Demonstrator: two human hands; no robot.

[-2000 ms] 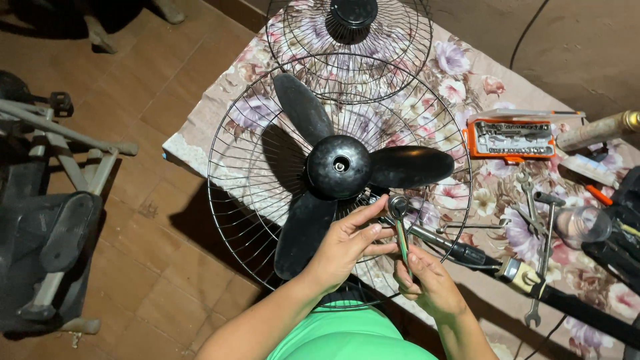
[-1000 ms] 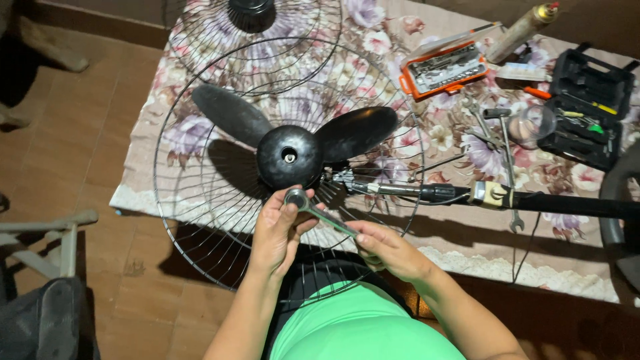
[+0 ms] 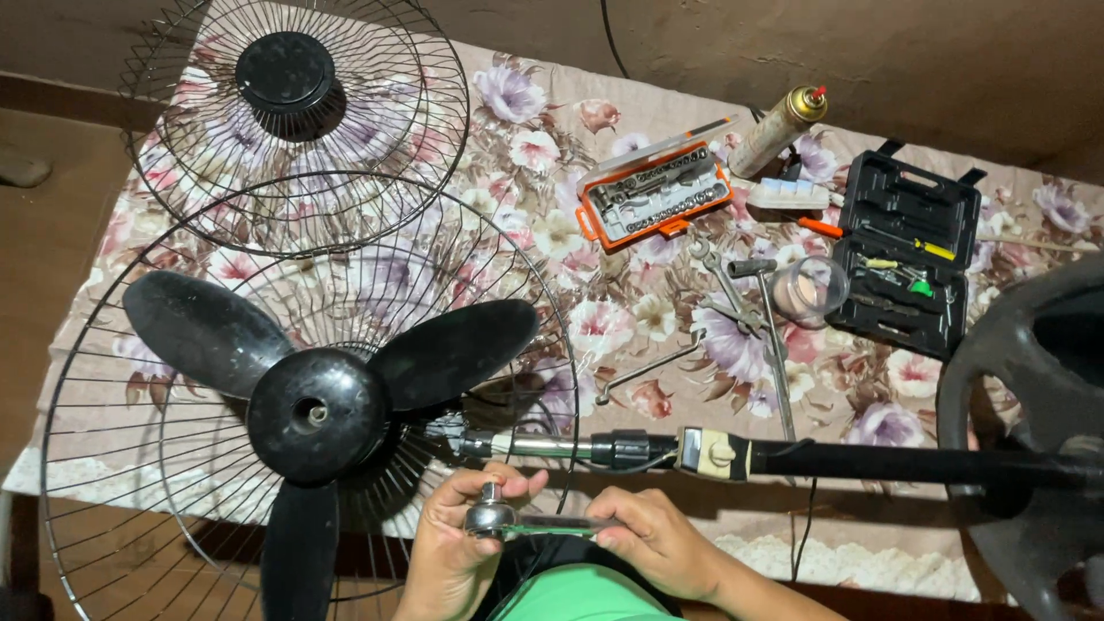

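A chrome ratchet wrench (image 3: 552, 524) is held between both hands near the table's front edge. Around its round head, with the square drive pointing up, are the fingers of my left hand (image 3: 461, 526). My right hand (image 3: 655, 539) grips the handle end. To the left lies a pedestal fan with three black blades (image 3: 457, 354), a black hub (image 3: 317, 416) with a metal shaft end in its recess, and a rear wire guard (image 3: 565, 345). The fan's pole (image 3: 862, 464) runs right, with a beige control box (image 3: 714, 453) on it.
The front wire guard (image 3: 285, 73) lies at the back left. On the flowered cloth are an orange socket set case (image 3: 655, 194), a spray can (image 3: 780, 129), several wrenches (image 3: 729, 285), a clear cup (image 3: 811, 291) and a black tool case (image 3: 906, 250). The fan's black base (image 3: 1018, 431) is at the right.
The ratchet has turned from slanting across to nearly level, its drive now pointing up. Both hands still hold it. The view has shifted, showing more of the table's right side.
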